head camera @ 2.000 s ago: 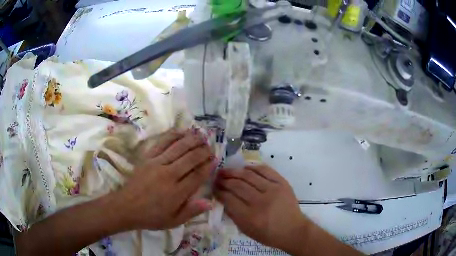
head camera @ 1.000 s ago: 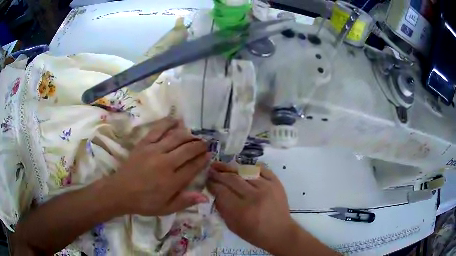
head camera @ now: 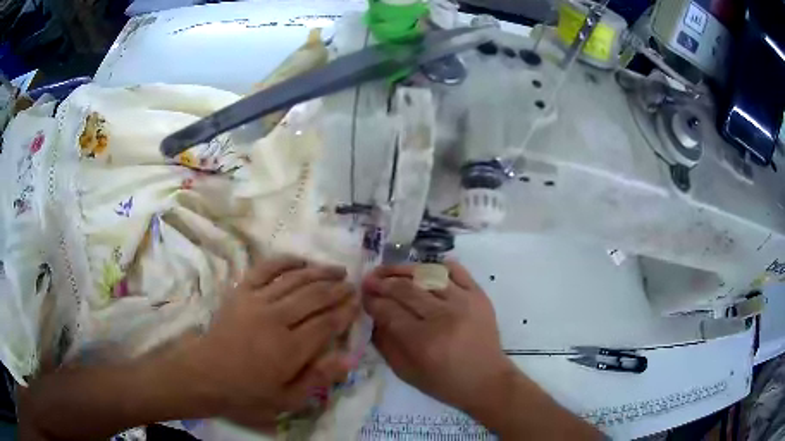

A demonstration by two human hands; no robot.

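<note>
The cream floral cloth (head camera: 163,194) lies bunched on the table left of the sewing machine (head camera: 568,164). My left hand (head camera: 284,336) lies palm down on the cloth, fingers extended and pointing at the needle area. My right hand (head camera: 439,327) is beside it, just below the machine head, with fingertips at the cloth edge under the presser foot area (head camera: 374,239). Its thumb side is close to the left fingertips. A pale beige block (head camera: 430,276) shows over the right fingers. The needle, the binding strip and whatever lies under my fingertips are hidden or blurred.
Black thread snips (head camera: 611,359) lie right of my right hand. A long grey bar (head camera: 318,82) crosses above the cloth. A white ribbed dial (head camera: 482,207) and pale guard (head camera: 413,164) project from the head. A printed ruler (head camera: 663,405) runs along the front edge.
My left hand has moved back toward me, away from the needle, baring more cloth beside the machine head. My right hand stays near the presser foot. The view has shifted slightly.
</note>
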